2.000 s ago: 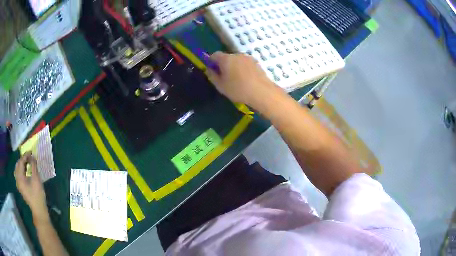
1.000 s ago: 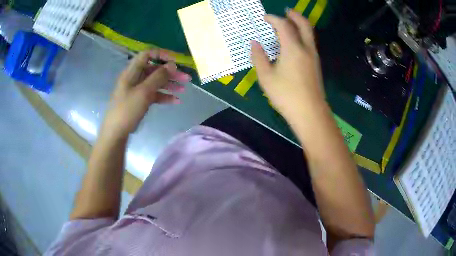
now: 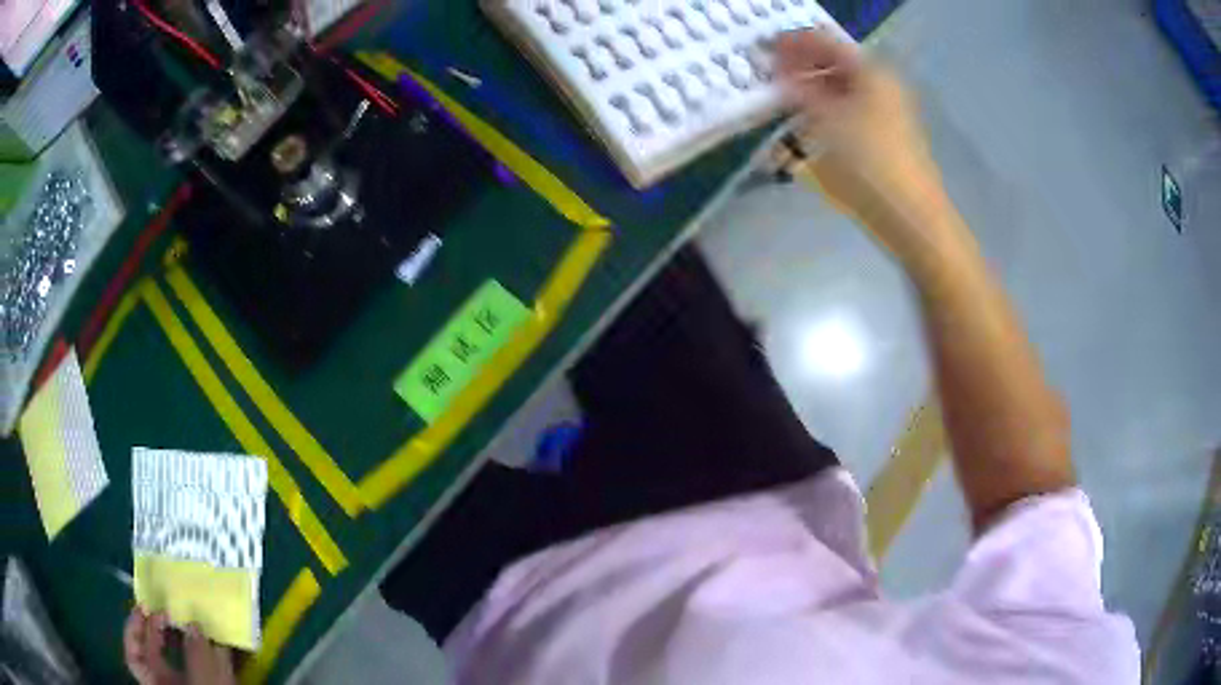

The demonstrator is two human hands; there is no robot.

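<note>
The foam tray (image 3: 656,67) is white, with rows of small grey dumbbell-shaped parts, at the top centre. My right hand (image 3: 837,94) is blurred at the tray's right front edge; whether its fingertips hold a part cannot be told. The label sheet (image 3: 201,535), white printed grid on yellow backing, lies at the lower left. My left hand (image 3: 181,649) is at the sheet's lower yellow edge, partly cut off by the picture's bottom; whether it grips the sheet is unclear. A purple pen (image 3: 449,123) lies by the yellow tape beside the black pad.
The test fixture (image 3: 255,114) stands on a black pad at the upper left. A green area sign (image 3: 462,351) lies at the front. A second label sheet (image 3: 63,442) and a tray of loose metal parts (image 3: 54,254) are at the left. The pale floor (image 3: 1044,174) is at the right.
The view has swung back from the bench's left. My right hand has moved from the label sheet to the foam tray. My left hand has come to the sheet's lower edge.
</note>
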